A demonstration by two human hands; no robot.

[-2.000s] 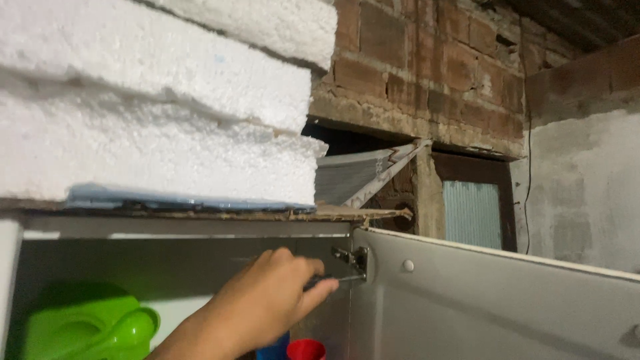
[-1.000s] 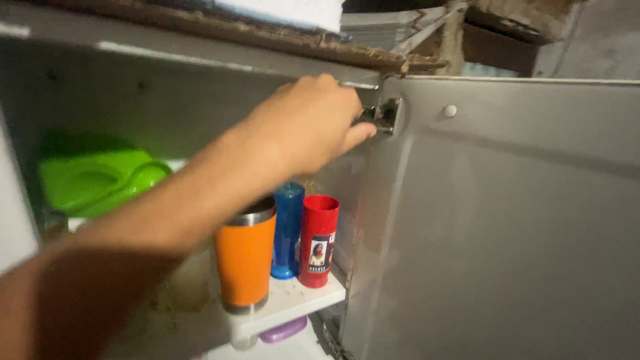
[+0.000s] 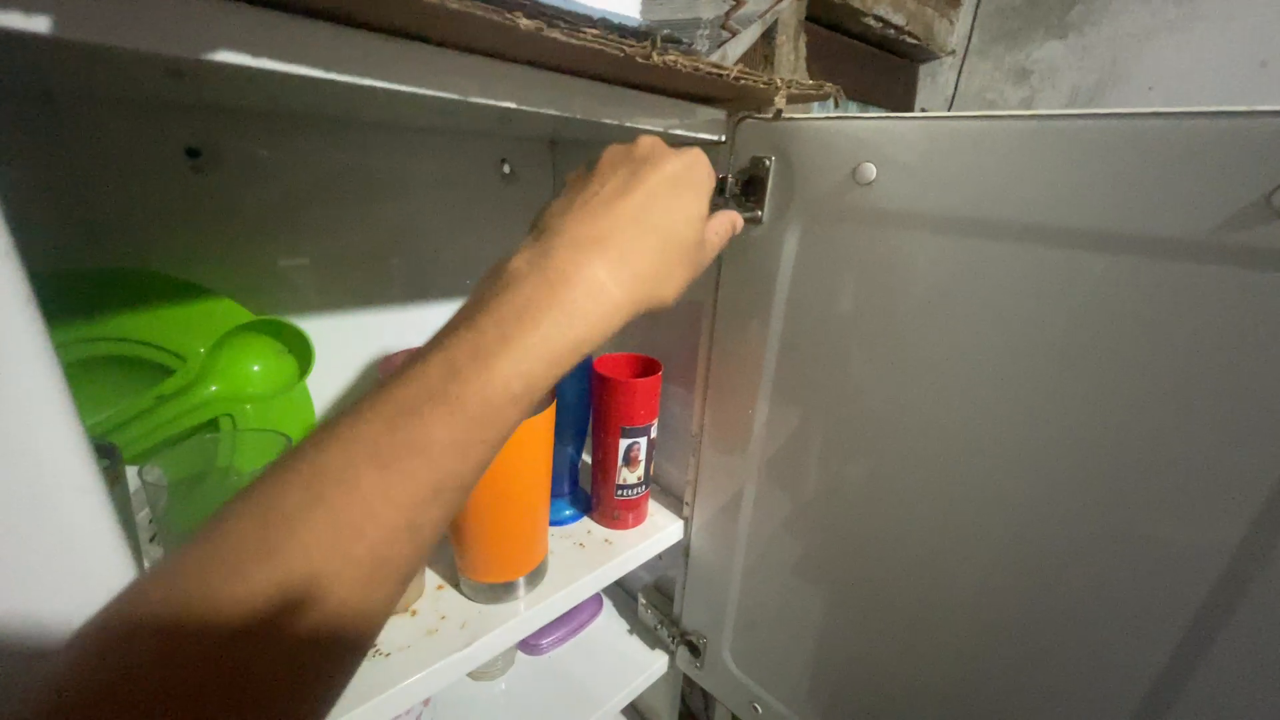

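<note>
My left hand point(image 3: 650, 220) reaches in from the lower left, back of the hand toward me, at the upper metal hinge point(image 3: 748, 190) of the cabinet. Its fingers are curled and hidden behind the hand, and the thumb tip lies just below the hinge; whether they grip anything cannot be told. The hinge joins the cabinet side to the open cabinet door point(image 3: 980, 400), which bears a round white knob-like cap point(image 3: 864, 173). A lower hinge point(image 3: 672, 628) shows near the shelf below. My right hand is not in view.
On the white shelf point(image 3: 590, 560) stand an orange tumbler point(image 3: 505, 500), a blue cup point(image 3: 571, 450) and a red cup point(image 3: 627, 400) with a picture label. Green plastic ware point(image 3: 250, 365) and a clear cup point(image 3: 215, 470) are at left. A purple lid point(image 3: 562, 625) lies below; cardboard point(image 3: 600, 60) covers the top.
The view has tilted down, showing more of the shelves and cups. My left hand stays by the upper hinge; a thin shaft between hand and hinge in the earliest frame is not visible now.
</note>
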